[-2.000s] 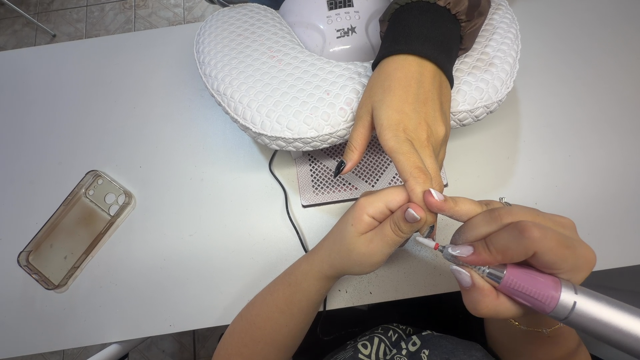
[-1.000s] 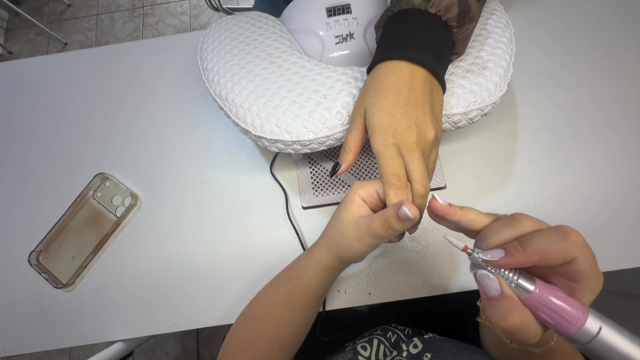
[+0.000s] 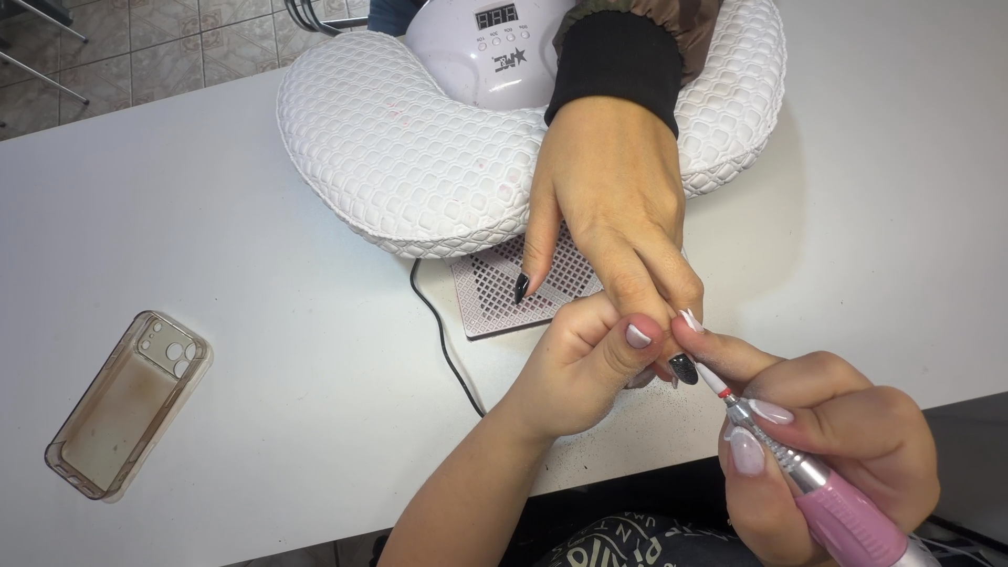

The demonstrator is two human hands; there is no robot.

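My left hand (image 3: pixel 587 366) grips a finger of another person's hand (image 3: pixel 618 185), thumb on top. That finger's nail (image 3: pixel 683 368) is dark and looks dulled; the other person's thumb nail is glossy black. In my right hand (image 3: pixel 835 441) is a pink and silver electric nail drill (image 3: pixel 846 512), held like a pen. Its white tapered bit (image 3: pixel 712 379), with a red band, points at the side of the dark nail, touching or very close. My right index fingertip rests by the held finger. The other person's remaining fingers are partly hidden.
A white quilted curved cushion (image 3: pixel 409 157) lies under the other person's wrist. Behind it stands a white nail lamp (image 3: pixel 488 71). A perforated dust-collector grille (image 3: pixel 504 291) sits below, beside a black cable (image 3: pixel 442 339). A clear brownish phone case (image 3: pixel 126 405) lies at left. Dark dust specks the white table (image 3: pixel 299 441).
Since one second ago, my right hand has brought the drill bit from apart to the other person's dark nail. My left hand has shifted its hold, and that nail now shows.
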